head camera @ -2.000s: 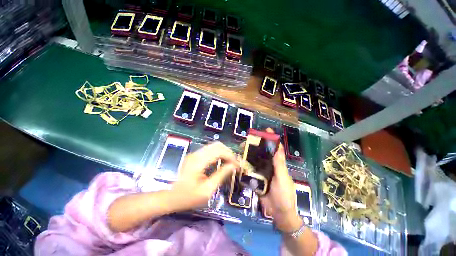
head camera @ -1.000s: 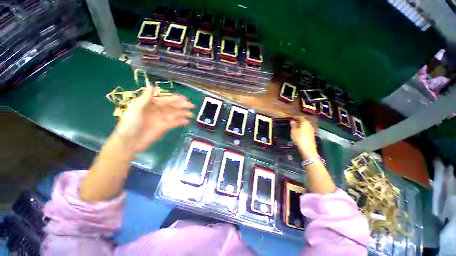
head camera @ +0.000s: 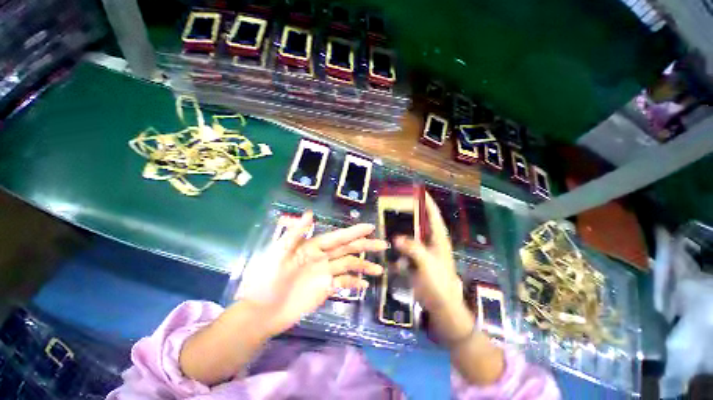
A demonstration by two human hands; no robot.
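My right hand (head camera: 435, 262) holds a dark red flip phone (head camera: 400, 214) over the middle of the clear blister tray (head camera: 266, 223). A cream-yellow masking frame borders the phone's dark screen. My left hand (head camera: 301, 269) is just left of the phone, palm up with fingers spread, and looks empty. It covers part of the tray's front row. Masked phones (head camera: 354, 178) lie in the back row at left. Two dark phones without a pale border, one of them here (head camera: 474, 221), lie at the back right.
Removed masking frames (head camera: 199, 152) lie tangled on the green mat at left. A larger heap (head camera: 563, 281) fills a clear tray at right. Stacked blister trays (head camera: 289, 98) with masked phones stand behind. Loose phones (head camera: 469, 144) lie on the brown board (head camera: 356, 143). A metal upright (head camera: 625, 176) stands at right.
My right hand has moved from the back row at right to the middle and taken hold of a masked phone. My left hand has moved from the left-hand pile towards that phone.
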